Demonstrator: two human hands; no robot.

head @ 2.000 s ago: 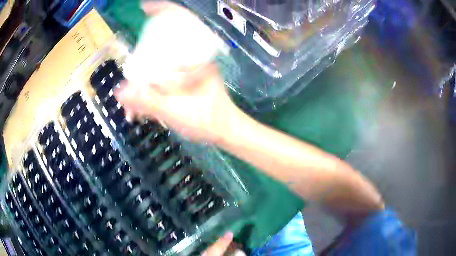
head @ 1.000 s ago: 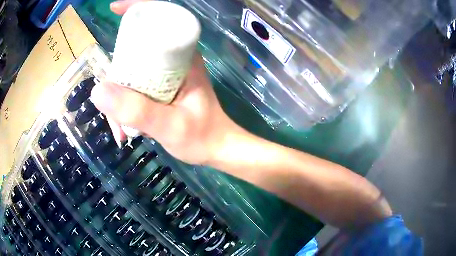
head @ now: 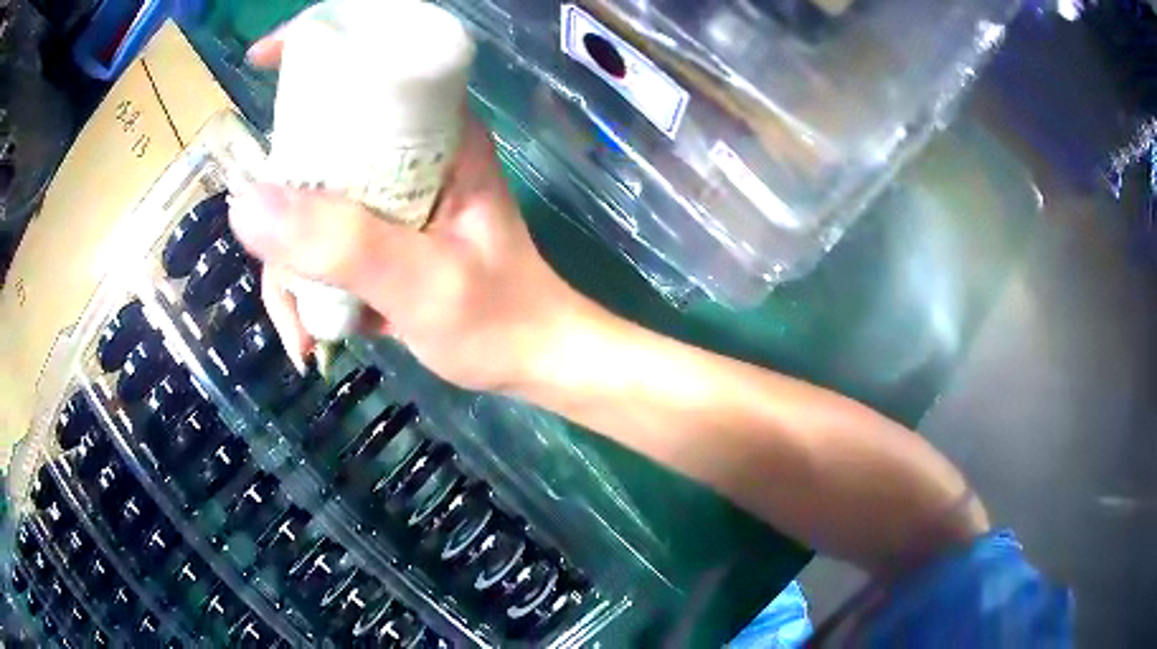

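My right hand [head: 431,279] grips a white squeeze bottle [head: 371,95] with a printed label, held base-up. Its nozzle end points down at the black round parts [head: 209,241] in the nearest row; whether the tip touches a part cannot be told. The parts stand on edge in close rows, each with a thin bright pin, and some show pale rings. They sit in a clear blister tray [head: 241,142]. My left hand is not in view.
A tan cardboard sheet [head: 91,171] with handwriting lies along the tray's far left edge. Stacked clear trays [head: 787,165] with a white label [head: 623,71] stand at the top right on the green mat [head: 711,558]. A blue bin [head: 117,38] is at the top left.
The fingertips of my left hand, seen at the bottom edge two seconds ago, are gone from view. Since one second ago, the bottle and my right hand appear slightly farther up and left.
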